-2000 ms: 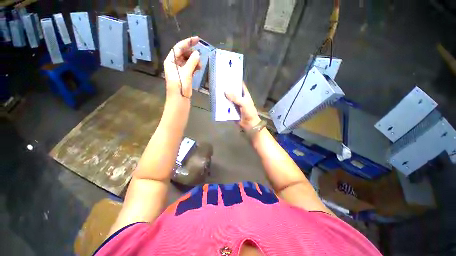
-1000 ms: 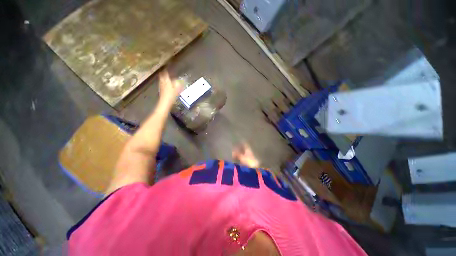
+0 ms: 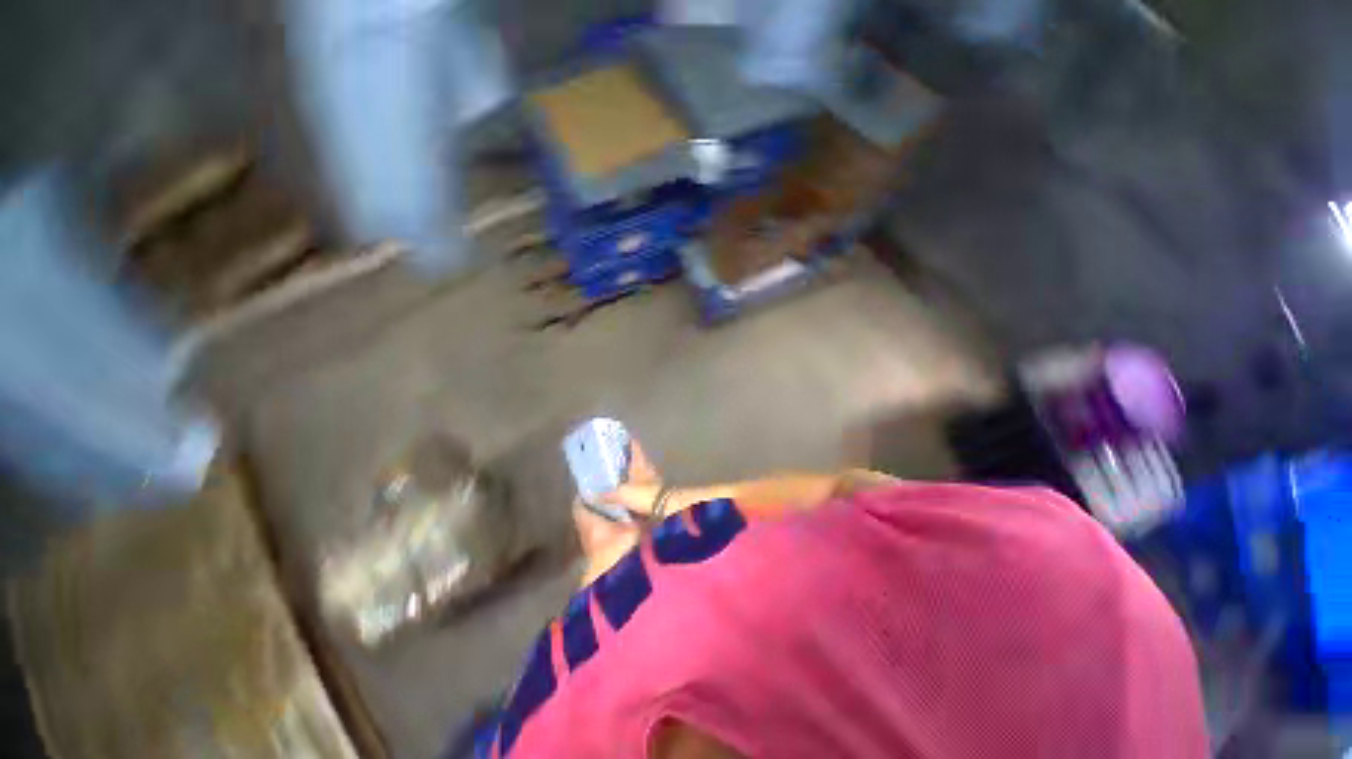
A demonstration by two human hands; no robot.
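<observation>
A small white perforated housing [image 3: 598, 455] is held upright in front of my shirt, near the middle of the picture. My right hand [image 3: 644, 484], with a band at the wrist, grips its right side. My left hand [image 3: 599, 537] is closed around its lower end, close against my right hand. The fingers are blurred and partly hidden by each other and by the housing. The wrapped stool [image 3: 423, 541] stands to the left, with shiny wrapping on its seat.
The plywood platform [image 3: 148, 630] is at lower left. Blurred pale housings [image 3: 378, 126] hang at upper left. Blue crates [image 3: 630, 237] and an open cardboard box [image 3: 801, 223] are ahead. A purple bucket [image 3: 1142, 390] stands right, near a white slatted top [image 3: 1124, 482].
The view has swung to the right. The white housing has left the wrapped stool and is in my hands. My hands, apart before, have come together.
</observation>
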